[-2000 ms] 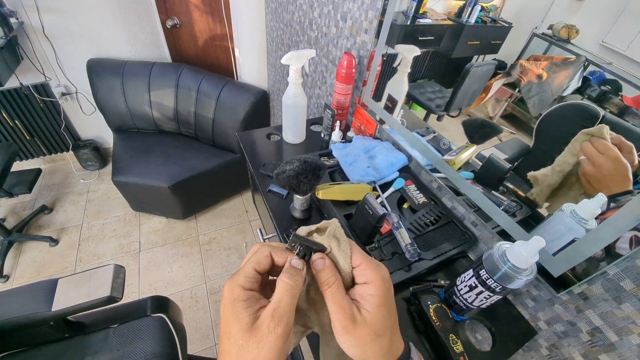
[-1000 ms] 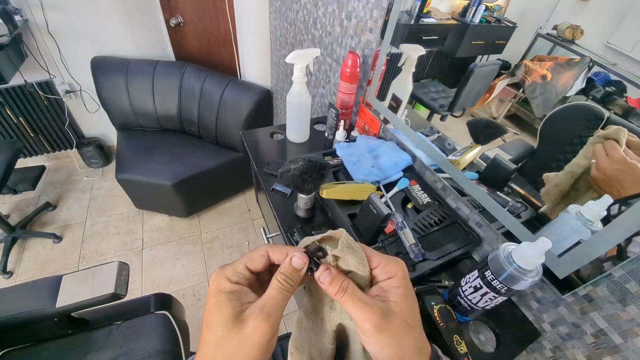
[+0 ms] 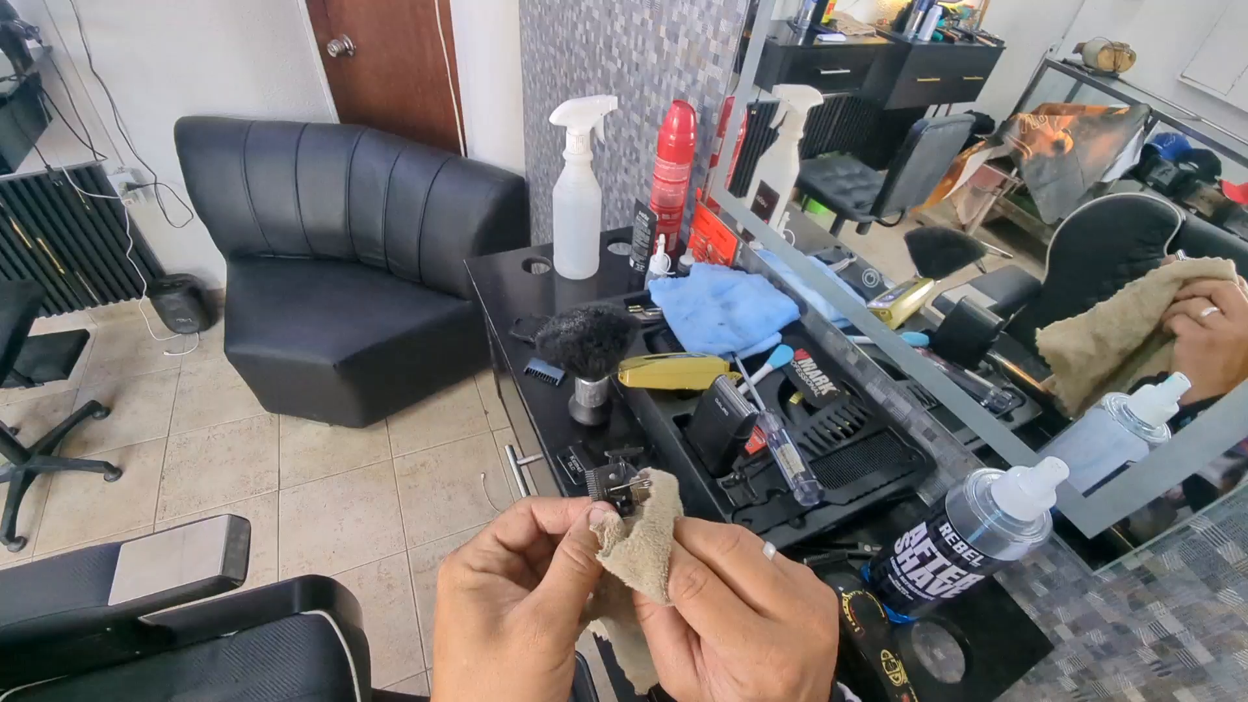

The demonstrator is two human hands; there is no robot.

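My left hand [image 3: 522, 590] pinches a small dark toothed part, which looks like a hair clipper blade [image 3: 612, 485], between thumb and fingers. A beige cloth [image 3: 643, 546] is bunched in my right hand [image 3: 746, 609], its edge pressed against the part and my left thumb. Both hands are close together in front of the black counter. Beyond them a black-bristled neck brush [image 3: 586, 361] stands upright on its metallic handle. Near it lie a yellow clipper [image 3: 678, 371] and a small blue comb [image 3: 543, 371]. A black shaver [image 3: 721, 419] rests in the black tray.
A blue cloth [image 3: 723, 307], a white spray bottle [image 3: 577, 195] and a red aerosol can [image 3: 673, 175] occupy the counter's back. An aftershave bottle [image 3: 960, 546] stands at the right, below the mirror [image 3: 975, 331]. A barber chair armrest [image 3: 185, 561] is at lower left; a black sofa [image 3: 351, 273] is beyond.
The cloth's edge has come up over the front of the dark part. My right hand has turned, its fingers now bunched around the cloth. The part shows its toothed edge and metal bits now.
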